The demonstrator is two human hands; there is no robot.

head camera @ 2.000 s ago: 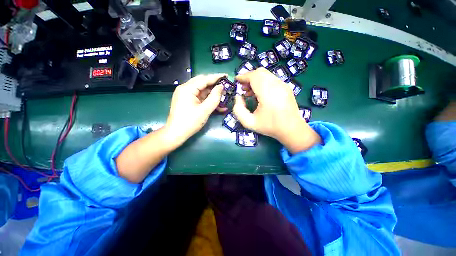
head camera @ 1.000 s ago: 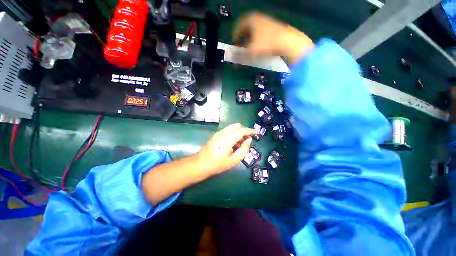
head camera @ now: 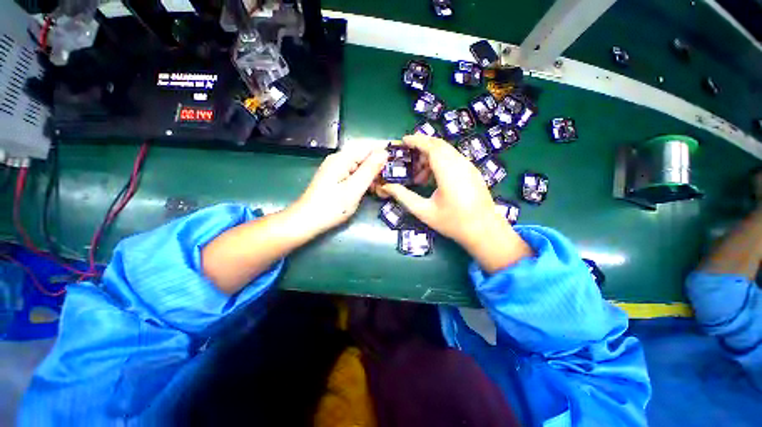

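A small black electronic module with silver-white patches is held in the fingertips of both hands, above the green bench. My left hand grips its left side. My right hand is around its right side, thumb below and fingers above. The fingers hide its edges. Several similar modules lie loose behind and to the right of my hands, and one lies in front. An orange-brown piece lies at the far end of the pile.
A black test fixture with a red digital display and a clear clamp stands at left, beside a grey vented box. A wire spool stands right. A white rail crosses behind. Another person's arm is at the right edge.
My right hand has come back from the far rail and now meets my left hand at a module. The view has shifted, the red ribbed handle has left view, and the display digits differ.
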